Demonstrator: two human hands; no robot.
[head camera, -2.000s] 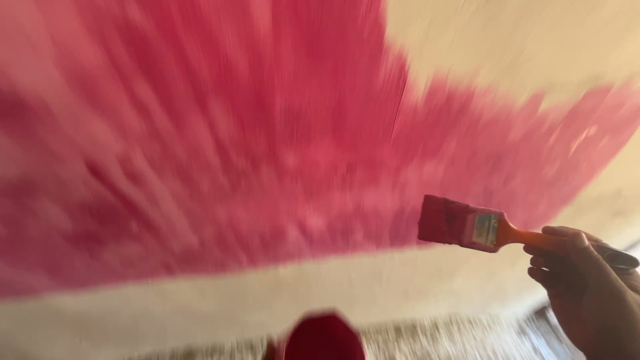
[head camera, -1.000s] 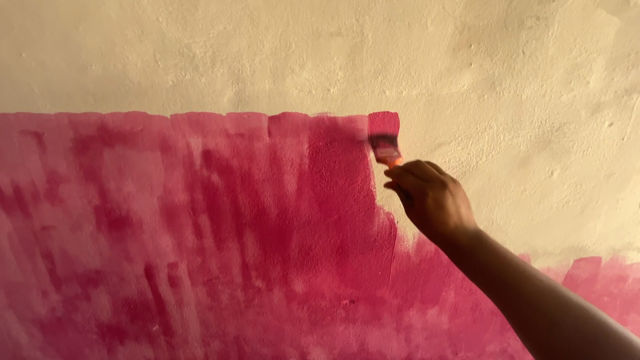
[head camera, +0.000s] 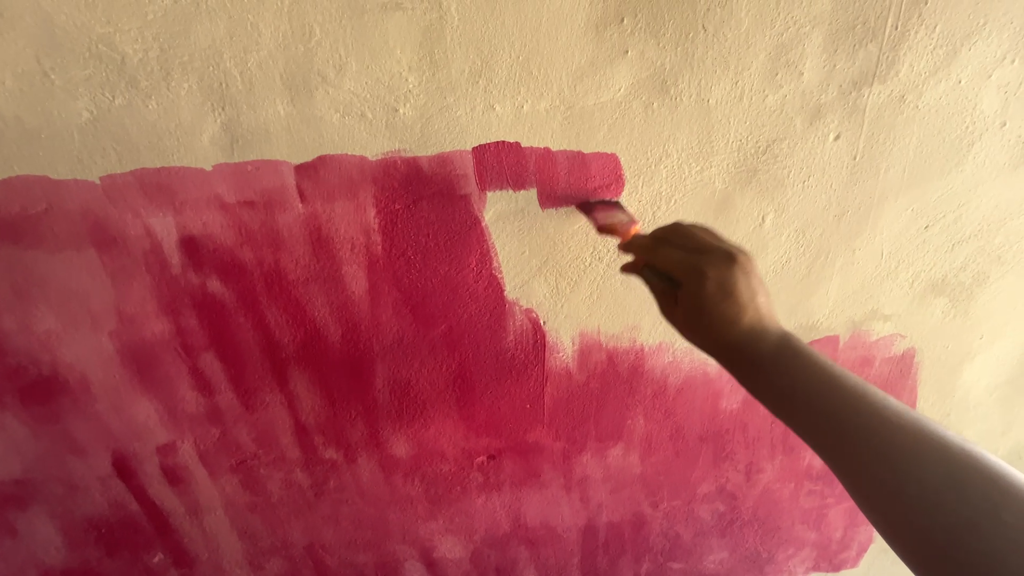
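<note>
My right hand (head camera: 708, 288) reaches in from the lower right, its fingers closed on the handle of a paintbrush (head camera: 610, 218). The brush is slightly blurred and tilts up to the left. Its dark bristle tip lies at the lower edge of a short band of fresh pink paint (head camera: 580, 176) on the wall. Below that band and left of the hand is a patch of bare cream plaster (head camera: 560, 264). My left hand is out of view.
A rough cream plaster wall (head camera: 760, 104) fills the view above and to the right. Streaky pink and crimson paint (head camera: 336, 360) covers its left and lower parts. The painted area's top edge is slightly scalloped, and its right end is uneven.
The brush went from low at the right, off the top edge, up to the wall. Since one second ago the pink band along the top has grown to the right. The view has tilted up from the first frame.
</note>
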